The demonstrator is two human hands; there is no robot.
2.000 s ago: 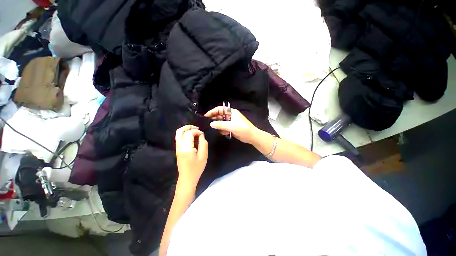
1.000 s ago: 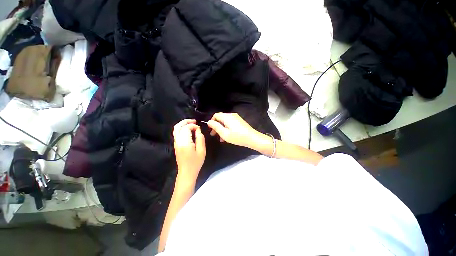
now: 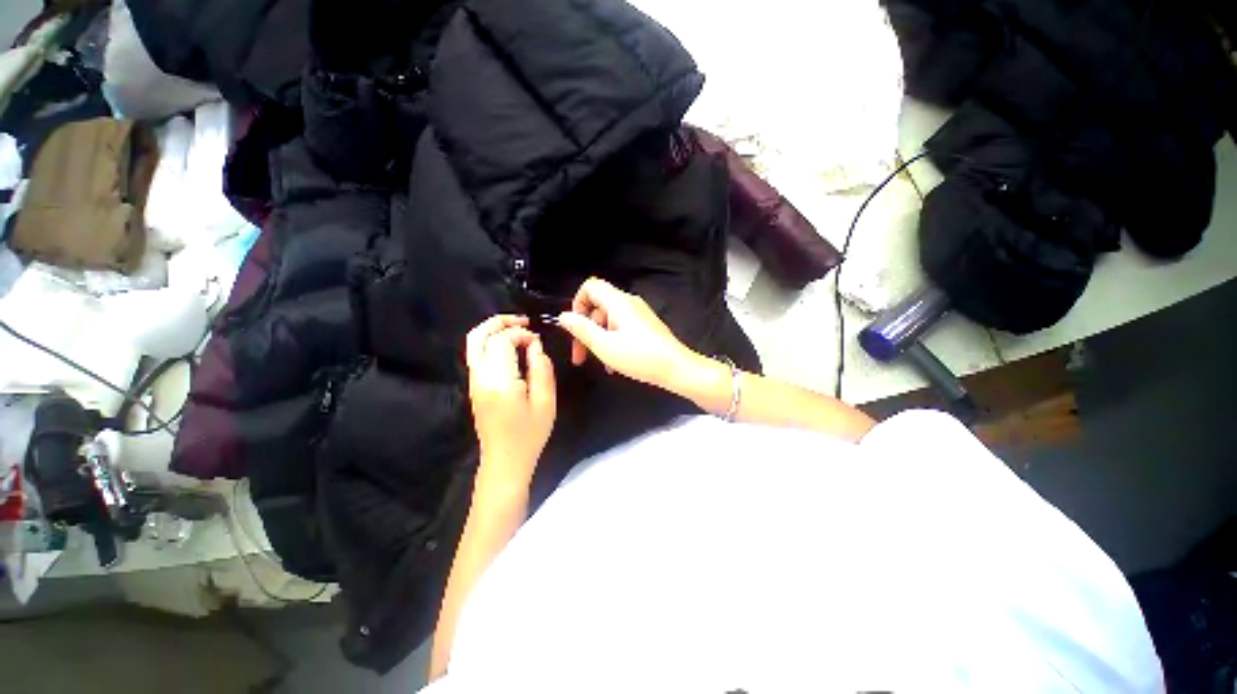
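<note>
A black quilted puffer coat [image 3: 556, 102] lies spread in front of me, its hood towards the far side. My left hand [image 3: 509, 373] pinches the coat's front edge between thumb and fingers. My right hand [image 3: 617, 332] is beside it with fingertips close to the left ones. Small silvery blade tips of thread snips [image 3: 550, 319] show at the right fingertips; the rest is hidden in the hand. A small shiny zip part [image 3: 520, 266] lies just above the hands. Any thread is too fine to see.
Burgundy sleeve [image 3: 764, 217] under the coat. White fabric pile [image 3: 800, 82] behind. Purple-and-grey dryer [image 3: 906, 325] with a black cord on the right table edge, black coats [image 3: 1058, 163] beyond. Brown folded fabric [image 3: 84, 193] and a black-and-metal device [image 3: 102, 475] on the left.
The snips stood up from my open right palm; now their tips point left at the fingertips, close to my left hand. The coat has shifted slightly left and up in view.
</note>
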